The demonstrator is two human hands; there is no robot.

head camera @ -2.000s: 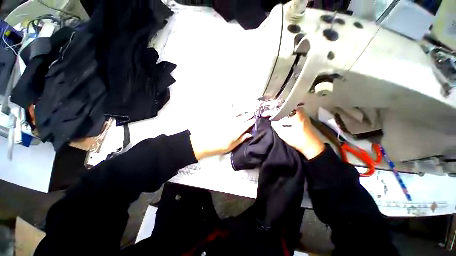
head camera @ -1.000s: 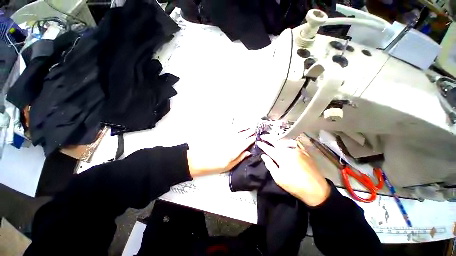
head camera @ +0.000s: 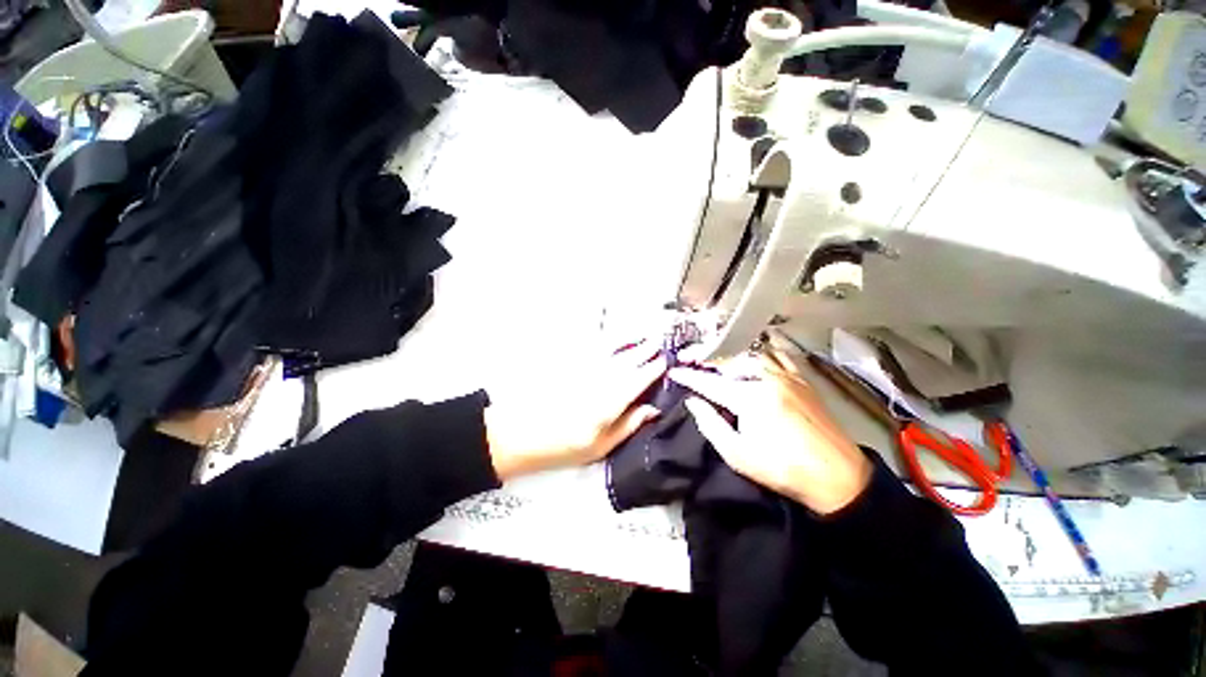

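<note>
A dark garment panel (head camera: 657, 466) lies at the needle area (head camera: 688, 331) of the off-white sewing machine (head camera: 979, 225) and hangs over the table's near edge toward my lap. My left hand (head camera: 562, 421) lies on the left of the panel, fingertips close to the presser foot. My right hand (head camera: 780, 430) holds the panel from the right, thumb and fingers on the cloth just in front of the needle. The fingertips of both hands nearly meet. The presser foot itself is overexposed and small.
A black stack of cut pieces (head camera: 265, 238) lies left on the white table (head camera: 556, 199). More black cloth (head camera: 608, 53) is at the far edge. Orange-red scissors (head camera: 952, 470), a blue pen (head camera: 1054, 500) and folded scraps (head camera: 932, 364) lie under the machine arm.
Since two seconds ago, my right hand has come from beside the machine head onto the panel in front of the needle. The view has also shifted. My left hand stays on the cloth.
</note>
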